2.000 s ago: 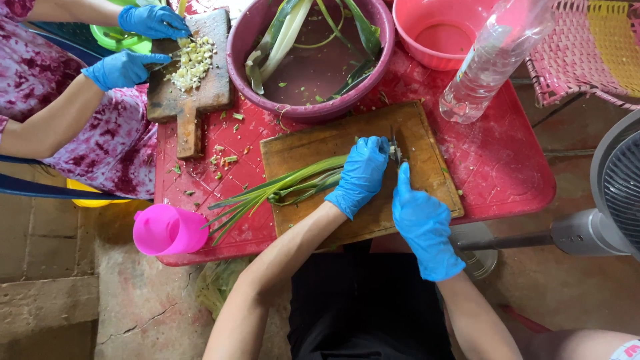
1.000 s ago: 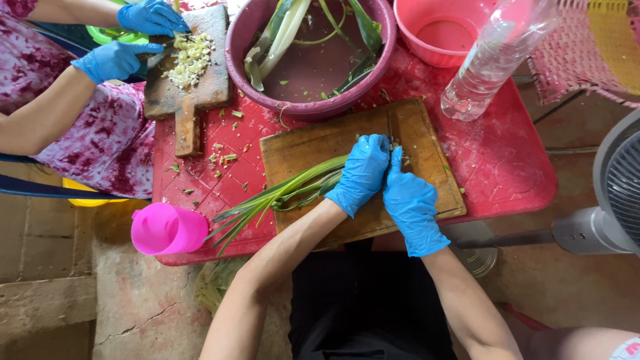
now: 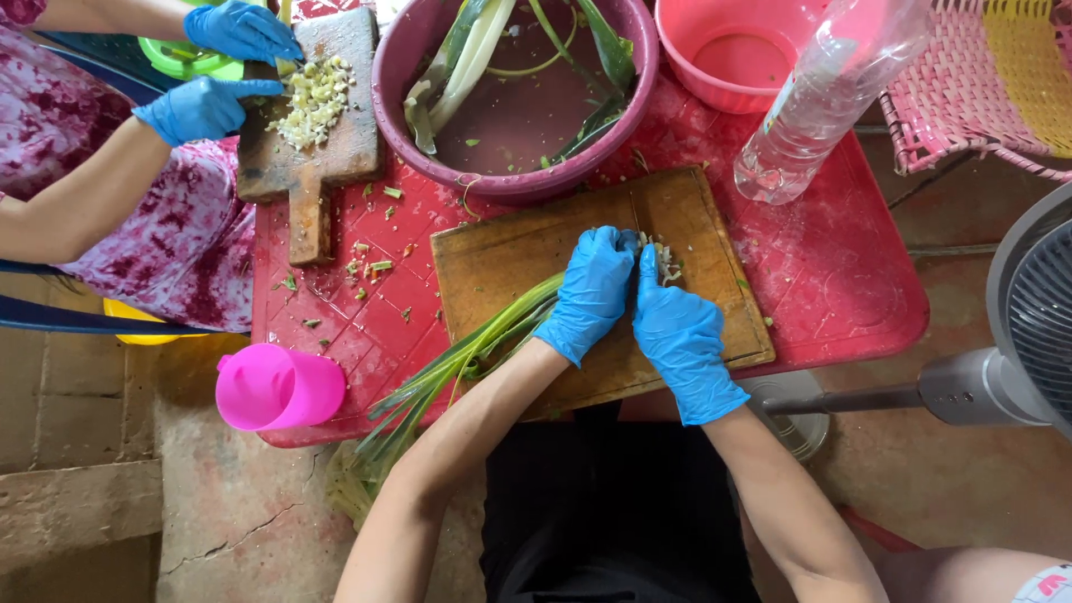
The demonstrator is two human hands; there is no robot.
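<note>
On the wooden cutting board [image 3: 519, 251], my left hand [image 3: 595, 289] in a blue glove grips a bunch of green onions [image 3: 494, 333], whose long leaves trail over the table edge. My right hand [image 3: 682, 335], also gloved, is closed with its index finger pointing along a thin knife blade [image 3: 635, 208]; the handle is hidden under the fingers. Chopped white pieces [image 3: 667, 261] lie just right of the blade, close to the right fingertip. The two hands are side by side, nearly touching at the blade.
A purple basin [image 3: 519, 180] with leeks and water stands behind the board. Around it are a pink bowl [image 3: 737, 92], a plastic bottle [image 3: 796, 126], a pink cup [image 3: 280, 389] and a fan [image 3: 1038, 293]. At left, a co-worker's gloved hands work at a paddle-shaped board [image 3: 310, 209].
My right hand has moved up and left, closer to my left hand, compared with the earliest frame. The left hand stays on the bunch in about the same place.
</note>
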